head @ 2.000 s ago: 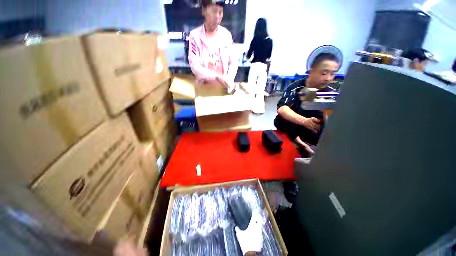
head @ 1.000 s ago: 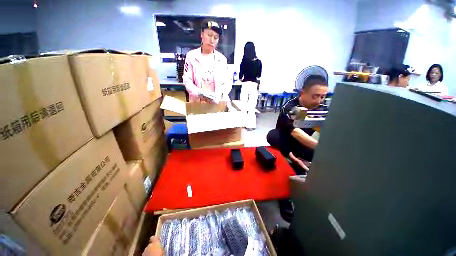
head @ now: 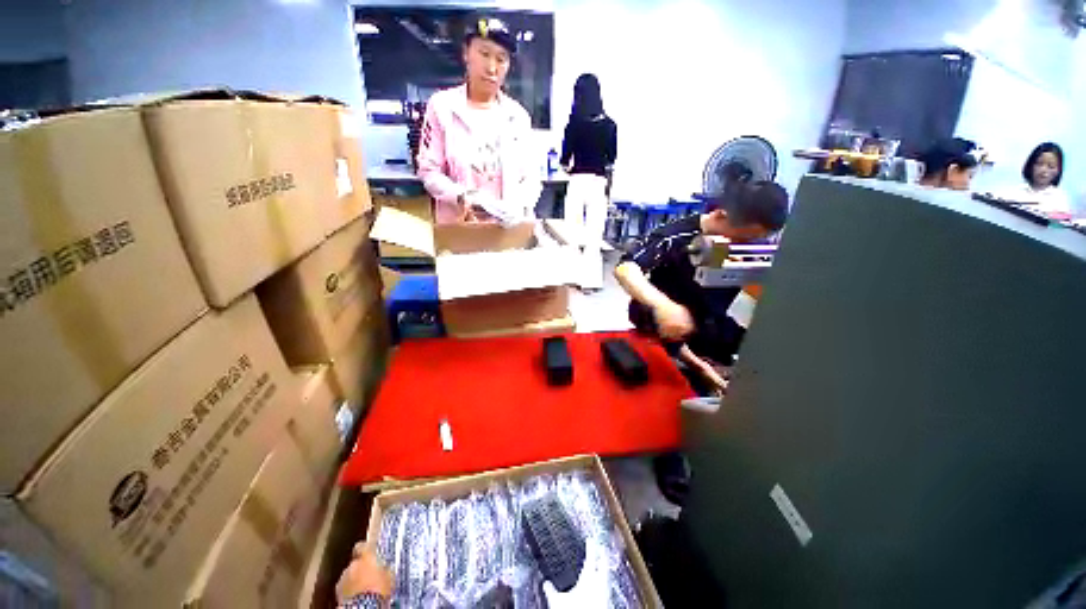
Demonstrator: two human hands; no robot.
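Note:
The parts carton (head: 601,485) stands open at the bottom centre, filled with rows of silvery bagged parts (head: 459,529). My left hand (head: 364,576) is at its left wall, fingers on the rim; the wrist is cut off by the bottom edge. My right hand (head: 574,594), in a white glove, is low over the carton's right half, mostly cut off and blurred. It holds a dark flat part (head: 553,538) by its near end, tilted above the bags. Two black stacks of parts, one left (head: 557,360) and one right (head: 624,362), stand on the red table cover (head: 500,410).
A small white piece (head: 447,434) lies on the red cover. Closed shipping cartons (head: 191,416) are piled at left. A grey-green cabinet (head: 881,393) fills the right. Beyond the table are a far open carton (head: 506,312), a person in pink (head: 476,149) and a seated person in black (head: 667,268).
My left hand has come up from the lower left to the carton's left rim. The dark part stays in my right glove. The seated person has bent down and raised a forearm.

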